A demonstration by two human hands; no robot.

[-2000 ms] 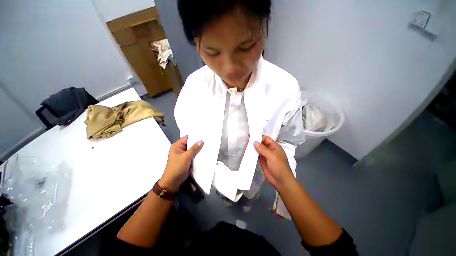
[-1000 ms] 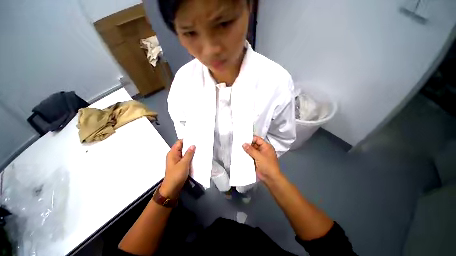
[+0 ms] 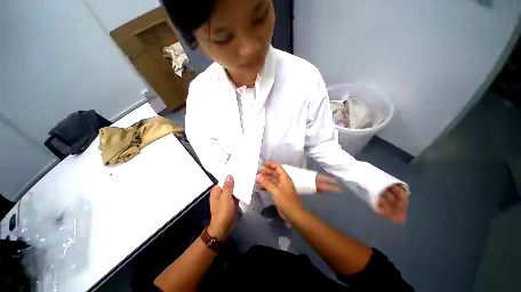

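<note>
A person facing me wears a white shirt-jacket (image 3: 285, 108) with long sleeves. A long white front strip (image 3: 249, 148) hangs from the neck down the chest. My left hand (image 3: 224, 206) is at the strip's lower left edge, thumb up, with the white cloth between thumb and fingers. My right hand (image 3: 278, 185) is at the strip's right edge, fingers bent and partly spread; whether it grips cloth cannot be told. The person's forearms reach out to the right, with a wide white cuff (image 3: 394, 187) around one wrist.
A white table (image 3: 148, 194) at left holds a khaki garment (image 3: 128, 142) and crumpled clear plastic bags (image 3: 57, 228). A dark chair (image 3: 77, 130) stands behind it. A white waste bin (image 3: 357, 137) is by the wall, a cardboard box (image 3: 149, 63) at the back.
The person's forearms have come up and out to the right. My hands have come closer together, my right hand moving left. The two separate front edges now lie together or overlap.
</note>
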